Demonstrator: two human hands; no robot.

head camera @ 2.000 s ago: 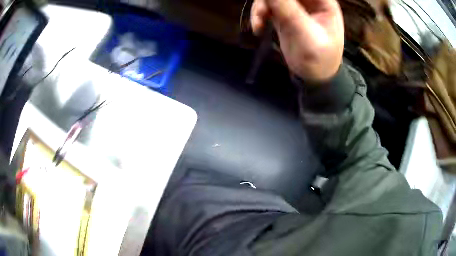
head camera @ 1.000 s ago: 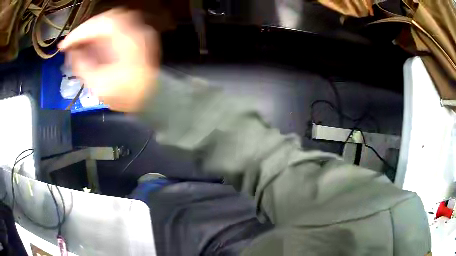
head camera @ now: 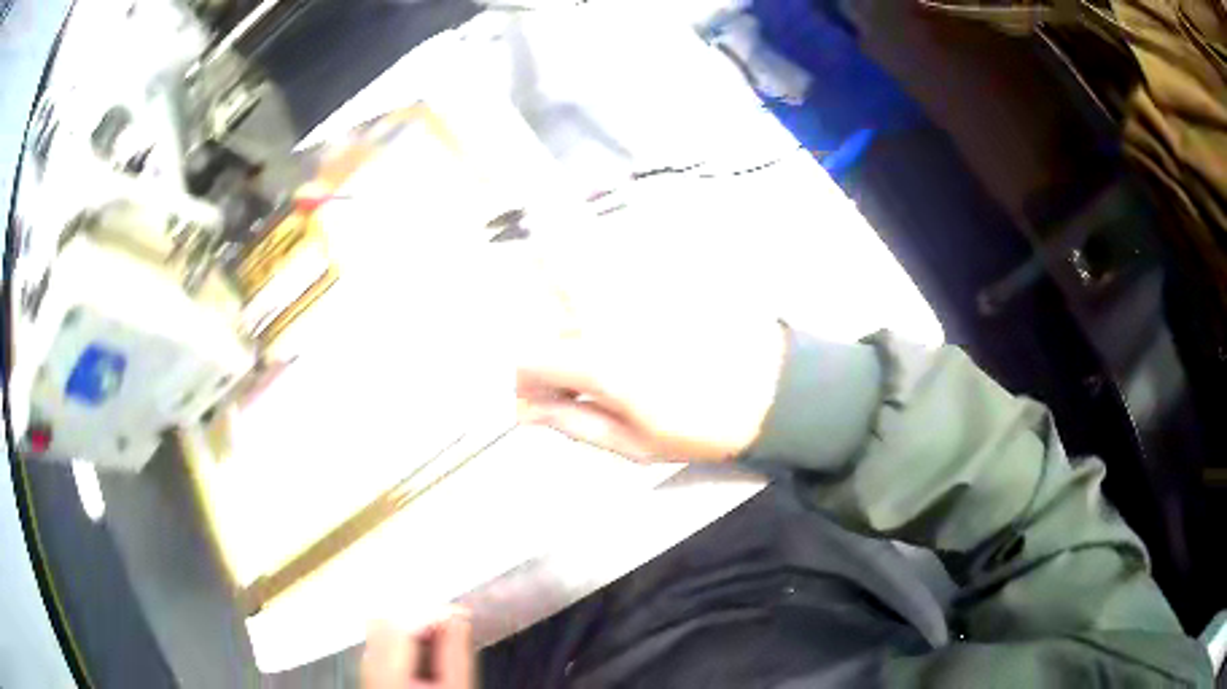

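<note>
My right hand (head camera: 659,397), in a green-grey sleeve, is over the front part of the white table (head camera: 834,249). It is washed out by glare; whether it holds anything cannot be told. My left hand (head camera: 424,653) is at the bottom edge, cut off and blurred, with a dark spot between its fingers that I cannot identify. The white sewing machine head (head camera: 121,343), with a blue emblem, is at the left. Small dark snips (head camera: 507,225) lie on the table beyond my right hand, near a black cord (head camera: 700,170).
Yellow-brown tape (head camera: 330,545) edges the paper on the table. A yellow plate (head camera: 289,276) is beside the machine's needle area. A blue bin (head camera: 841,81) is behind the table. Brown garment pieces (head camera: 1177,108) hang at the upper right.
The view has swung left to the machine and table. My right hand has come from over the floor area beside the bin to over the table. My left hand now shows at the bottom.
</note>
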